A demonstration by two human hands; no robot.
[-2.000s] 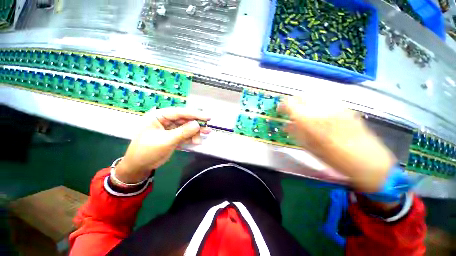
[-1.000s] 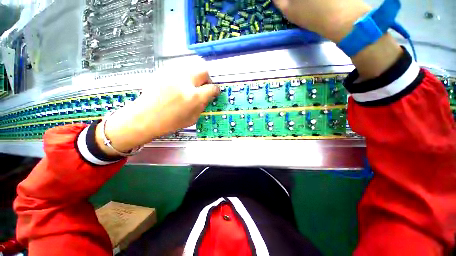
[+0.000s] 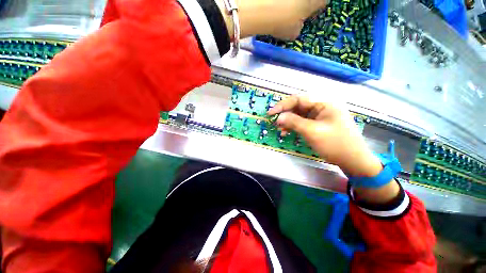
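Observation:
My right hand (image 3: 320, 128) is over the green circuit board panel (image 3: 242, 123), its thumb and index finger pinched on a small dark capacitor (image 3: 273, 118) just above the boards. My left hand (image 3: 277, 18) reaches to the left side of the blue parts bin (image 3: 325, 66), which holds many dark capacitors with yellow-green stripes. The left hand is partly cut off by the top edge, and its fingertips are at or in the bin; whether it holds anything cannot be told. Small blue and silver parts stand in rows on the panel.
More board panels lie in the track at the left (image 3: 32, 50) and right (image 3: 453, 165). Loose silver parts (image 3: 421, 42) lie right of the bin, with another blue bin (image 3: 452, 16) farther back. The metal rail (image 3: 298, 168) runs along the near edge. My left sleeve covers much of the left.
My left hand has moved from the panel up to the bin. My right hand has come from the bin down to the panel with a capacitor. The view has shifted.

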